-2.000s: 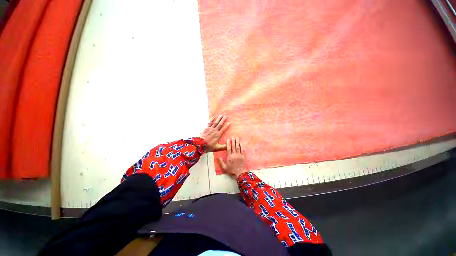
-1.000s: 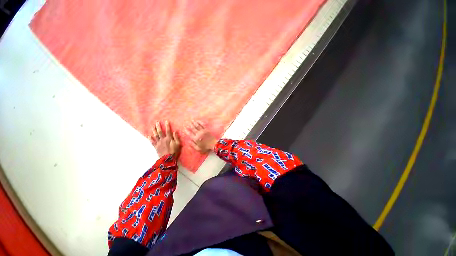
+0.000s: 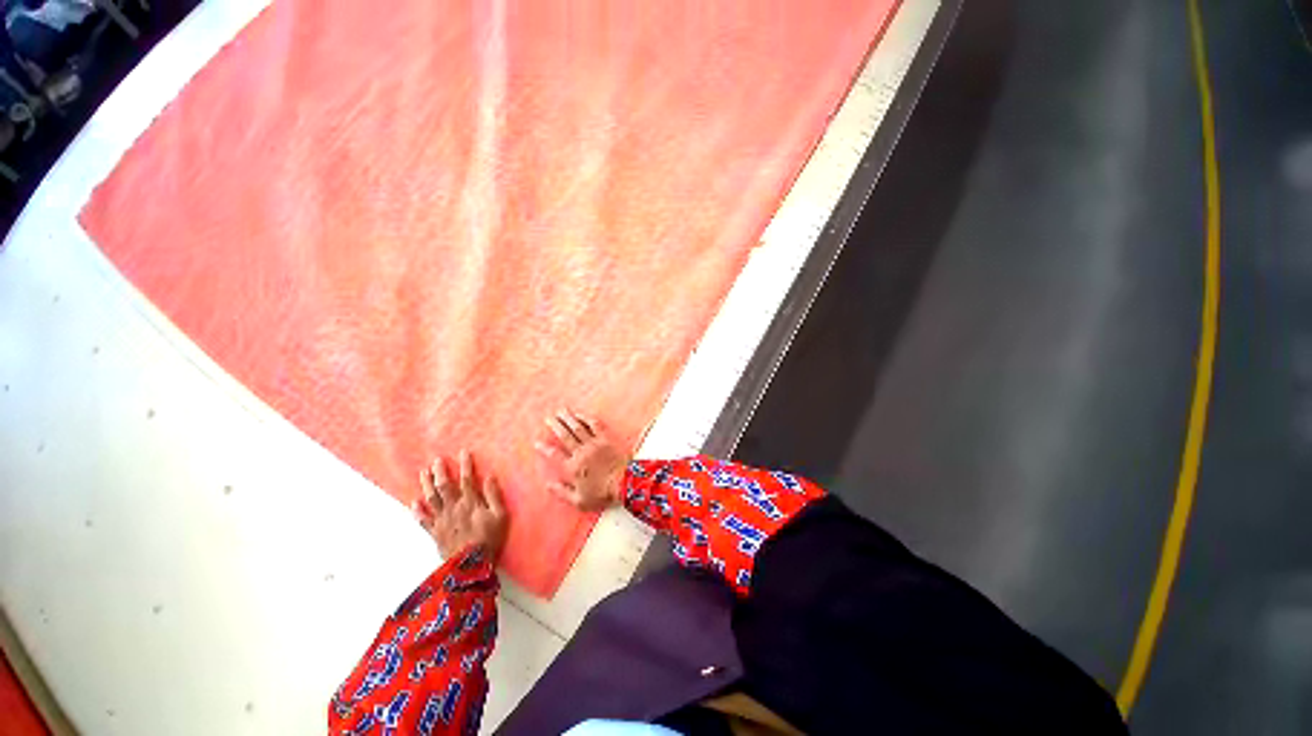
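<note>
The coral-red fabric ply [image 3: 389, 201] lies flat on the white spreading table [image 3: 158, 475], with soft creases fanning out from near my hands. Its cut end runs across the table on the left and its side edge runs along the near table edge. My left hand [image 3: 462, 508] rests flat on the fabric at the cut end, fingers spread. My right hand [image 3: 584, 462] rests on the fabric near the side edge, fingers spread. The fabric corner shows just below both hands. Neither hand grips anything.
The grey floor [image 3: 1036, 331] with a yellow lane line [image 3: 1206, 331] runs along the table's right side. A strip [image 3: 32, 683] and deeper red fabric [image 3: 15, 712] show at the lower left. Dark, unclear items [image 3: 51, 72] are beyond the table at the upper left.
The view has turned toward the table's length, bringing the floor and yellow line into sight. My hands have moved apart slightly and stay on the fabric near its corner.
</note>
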